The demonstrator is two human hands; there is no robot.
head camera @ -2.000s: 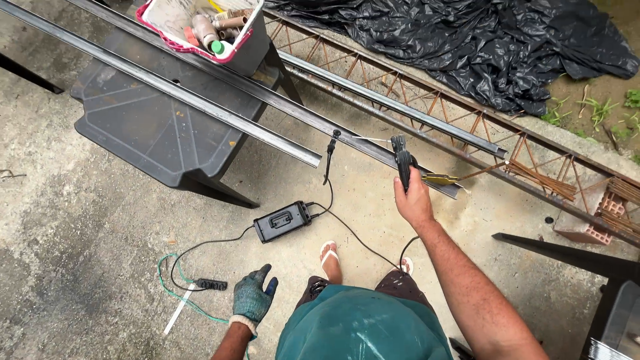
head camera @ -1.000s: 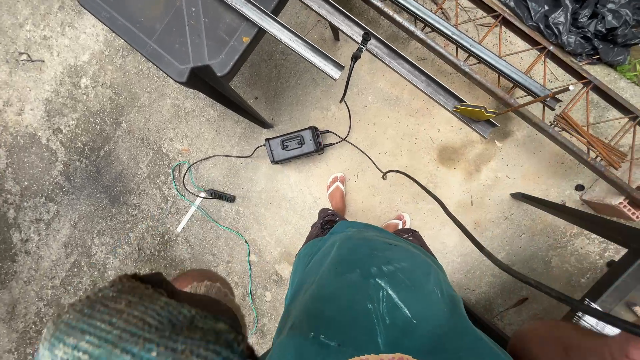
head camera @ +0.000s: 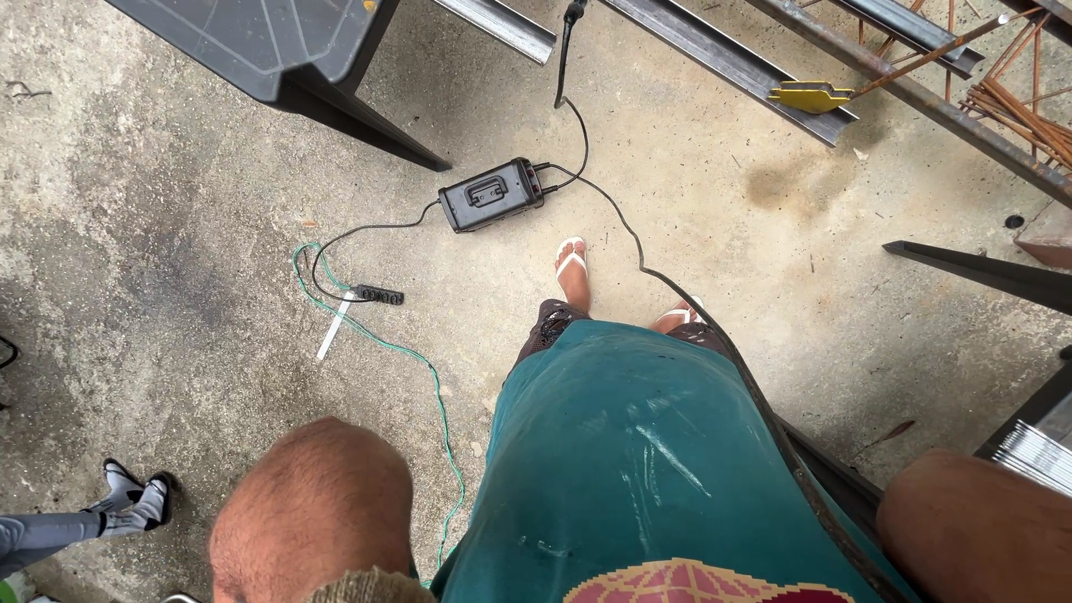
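Neither of my hands is in the picture. At the lower left my bent left arm [head camera: 310,502] shows, with the knitted cuff of a work glove [head camera: 368,588] at the bottom edge. Part of my right arm [head camera: 980,523] is at the lower right. A black portable welding machine [head camera: 492,196] lies on the concrete ahead of my feet. One black cable [head camera: 762,402] runs from it across the front of my teal shirt [head camera: 620,435] and out at the bottom. Another cable leads up to a black clamp [head camera: 574,12] near a steel channel [head camera: 720,63].
A yellow welding magnet [head camera: 811,96] sits on the channel end. A power strip [head camera: 378,295] with a green cord lies on the floor. A dark plastic table [head camera: 293,50] stands upper left, a rusty lattice girder [head camera: 921,75] upper right. Another person's feet [head camera: 138,498] show at left.
My gloved left hand, low in the earlier frames, has gone out of view. My right hand, holding a dark tool two seconds ago, is also out of view. The view has tipped downward.
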